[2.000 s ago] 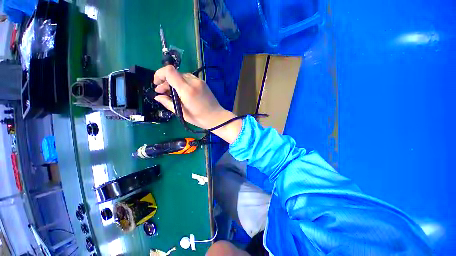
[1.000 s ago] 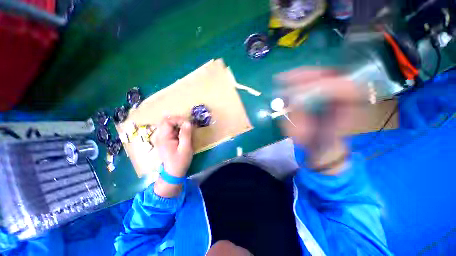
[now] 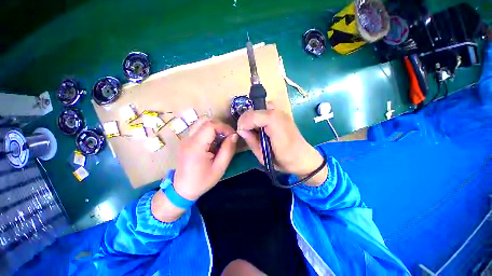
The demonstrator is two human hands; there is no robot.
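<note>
My right hand (image 3: 280,137) holds the black soldering iron (image 3: 258,97), its metal tip pointing away over the mat's far edge. My left hand (image 3: 202,156), with a blue wristband (image 3: 177,195), has its thumb and fingertips pinched together, meeting my right fingertips. What they pinch is too small to tell; something thin may be between them. A round device housing (image 3: 240,105) lies on the cardboard mat (image 3: 216,75) just beyond my fingers, partly hidden by the iron. Several small white batteries with yellow edges (image 3: 152,121) lie on the mat left of my hands.
Several round housings (image 3: 107,90) stand at the mat's left corner, another (image 3: 314,42) beyond its right side. A solder spool (image 3: 38,145) and ribbed trays (image 3: 24,199) are at left. A yellow-black object (image 3: 345,31), an orange-handled tool (image 3: 415,79) and a taped white disc (image 3: 324,109) are at right.
The view has turned from the bench's right side to the mat. My right hand has come in with the iron from the right and now meets my left hand near the housing.
</note>
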